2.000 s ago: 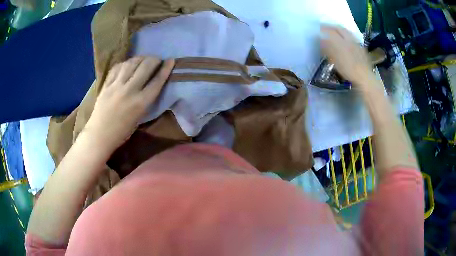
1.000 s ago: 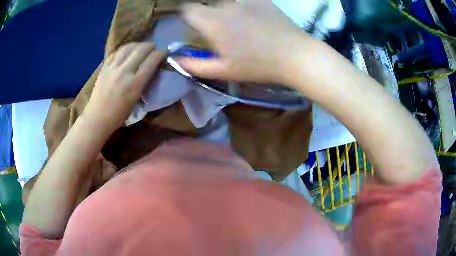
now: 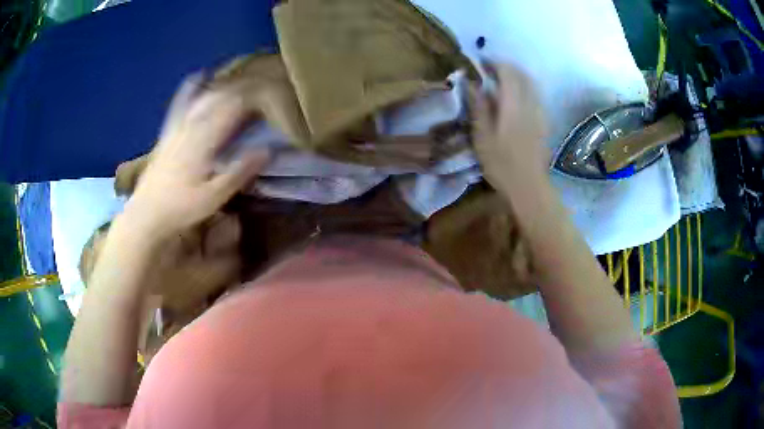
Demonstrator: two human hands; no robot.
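A brown garment [image 3: 360, 67] lies bunched in front of me, partly folded over on itself, with pale lining cloth [image 3: 322, 183] showing in its middle. My left hand [image 3: 197, 155] is on the garment's left side, blurred, its thumb and fingers apart over the cloth. My right hand [image 3: 507, 126] is at the garment's right edge, also blurred; its fingertips meet the cloth, but the grip is unclear. A steam iron [image 3: 616, 142] with a brown handle stands on the white cover to the right, apart from both hands.
The dark-blue padded board [image 3: 134, 84] lies at the left, beyond the garment. The white table cover [image 3: 570, 50] runs under the work. A yellow barred trolley [image 3: 678, 276] stands at the lower right. Dark equipment and a cable are beyond the iron.
A second ago my right hand held the iron over the pale cloth; now the iron is on the table at the right. The brown cloth has been folded over the lining. Both hands have moved.
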